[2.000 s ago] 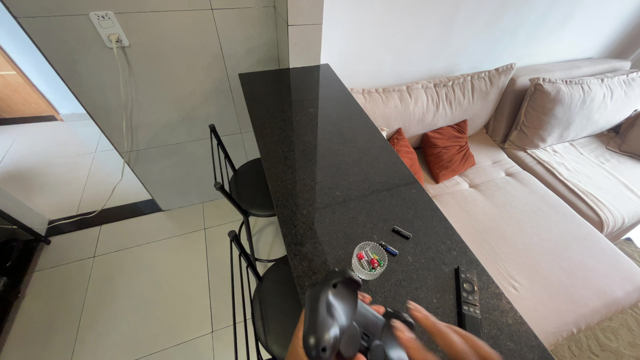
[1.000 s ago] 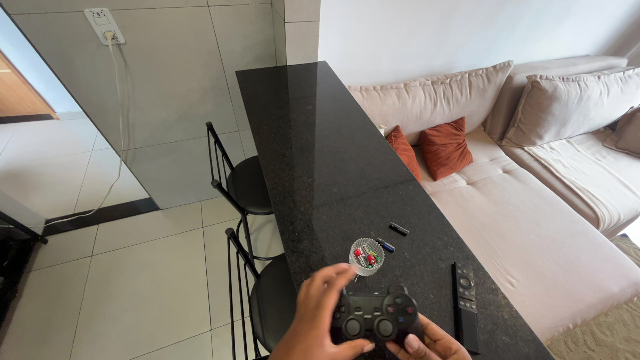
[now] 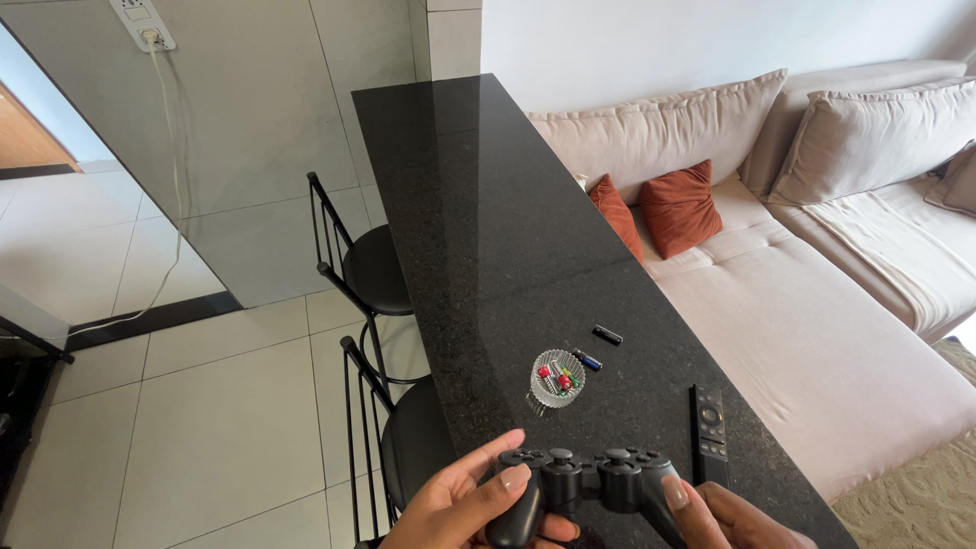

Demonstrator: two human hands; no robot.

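A black game controller (image 3: 587, 480) is held between both hands above the near part of the dark stone counter. My left hand (image 3: 476, 499) grips its left handle, the thumb on top and fingers underneath. At its right handle is my right hand (image 3: 717, 515), thumb against the near side. Just beyond the controller stands a ribbed clear glass bowl (image 3: 537, 385) with several small red, green and silver items in it. Beside the bowl lie a blue-and-black battery (image 3: 587, 360) and a black battery (image 3: 608, 334). A black remote control (image 3: 711, 427) rests to the right of the controller.
The dark stone counter (image 3: 526, 252) runs away from me. Two black metal-framed chairs, a nearer one (image 3: 415, 442) and a farther one (image 3: 377, 267), stand along its left side. A beige sofa (image 3: 793, 343) with rust-coloured cushions (image 3: 681, 210) is on the right. A cord hangs from a wall socket (image 3: 145, 27).
The controller has been turned: one second ago its button face showed, now its sticks point up. My left hand has moved from its top edge to the left handle.
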